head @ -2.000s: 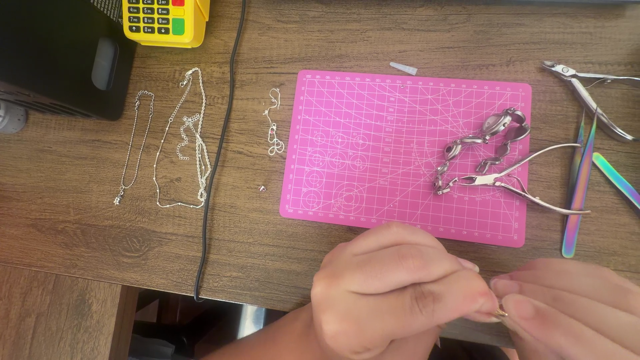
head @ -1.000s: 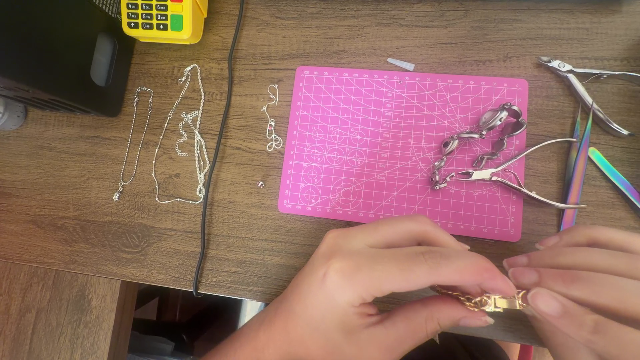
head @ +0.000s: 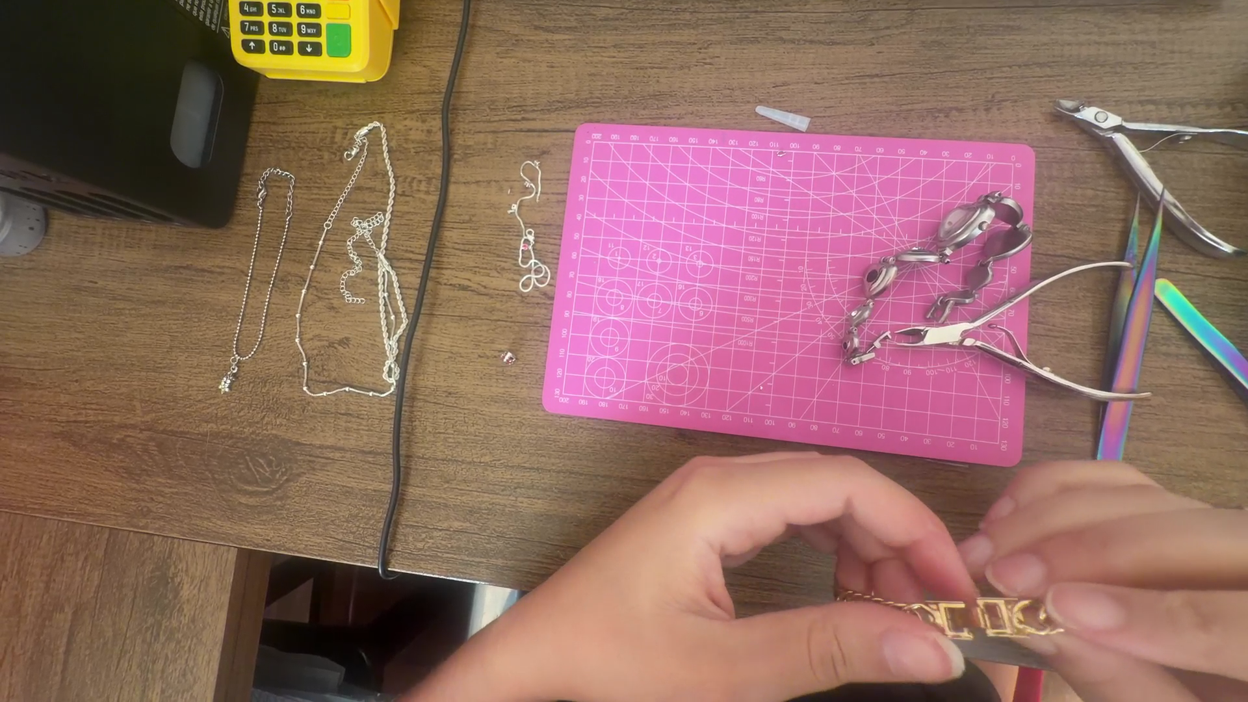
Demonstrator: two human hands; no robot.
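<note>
A gold-coloured chain bracelet [head: 975, 619] with flat, square-edged links is stretched between my hands near the table's front edge. My left hand [head: 780, 575] grips one end between thumb and fingers, and a part of the chain runs behind its thumb. At the bracelet's other end, my right hand [head: 1121, 575] pinches the links with its fingertips. Beyond them lies a pink cutting mat [head: 741, 409], bearing a silver-coloured bracelet of oval links [head: 965, 224] and a pair of metal nippers [head: 941, 336] whose jaws touch that bracelet's end.
Tweezers [head: 1131, 341], more nippers [head: 1136, 171] and an iridescent tool [head: 1204, 336] lie right. Left are silver-coloured chains [head: 302, 322], a thin necklace [head: 283, 253], a small chain [head: 526, 244], a black cable [head: 419, 292], a yellow keypad terminal [head: 361, 49] and a black box [head: 117, 107].
Two seconds ago only a small gold-coloured bit showed between my fingertips; now a longer stretch of the bracelet shows. My left hand has opened out around it.
</note>
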